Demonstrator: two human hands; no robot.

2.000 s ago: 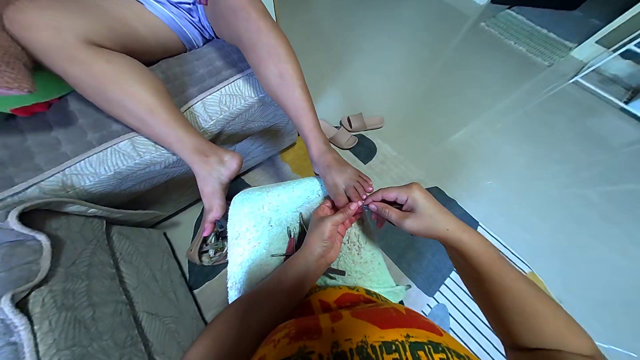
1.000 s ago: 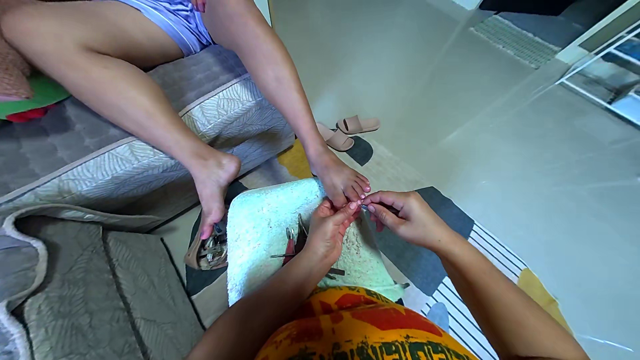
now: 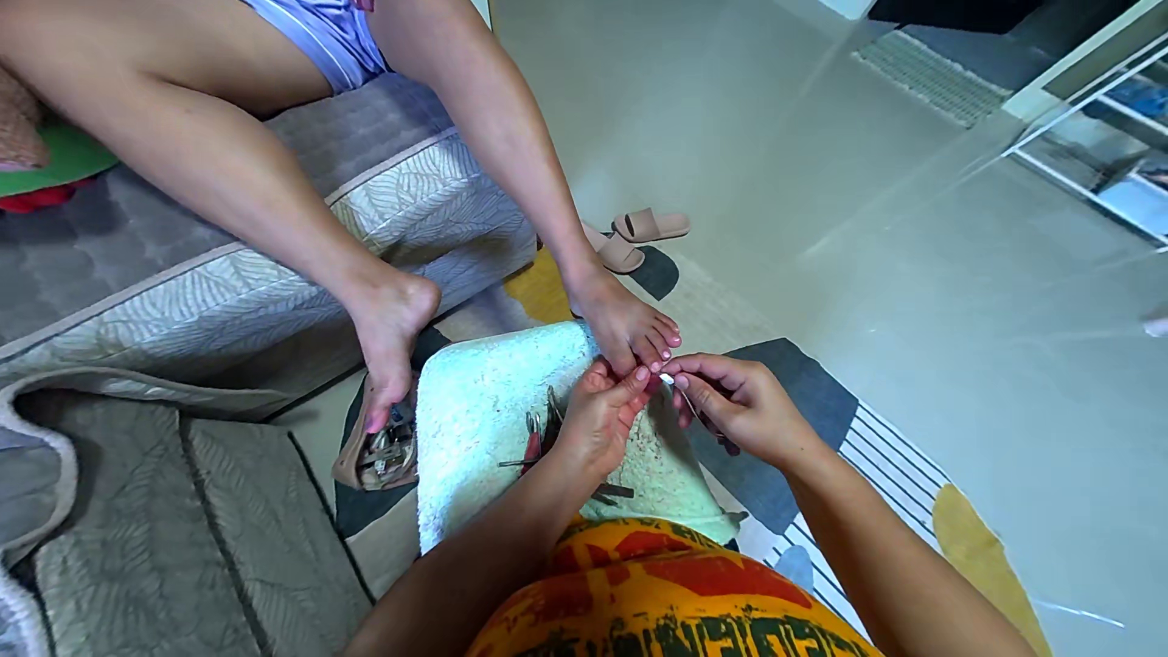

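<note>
Another person's bare foot (image 3: 625, 319) rests at the far right edge of a pale green towel (image 3: 484, 392) spread before me. My left hand (image 3: 602, 415) holds the toes of that foot between thumb and fingers. Close beside it, my right hand (image 3: 730, 397) pinches a thin tool with a small white bit (image 3: 668, 379) at the toes; its exact kind cannot be told. On the towel, partly behind my left hand, lie several metal nail tools, one a nipper with red handles (image 3: 532, 443).
The person sits on a grey mattress (image 3: 164, 210), their other foot (image 3: 392, 338) over a bag of small items (image 3: 388, 461). Beige slide sandals (image 3: 651, 225) lie beyond the towel on a patterned rug (image 3: 785, 429). A grey folded cushion (image 3: 164, 520) is at lower left, a white rack (image 3: 1086, 164) at upper right.
</note>
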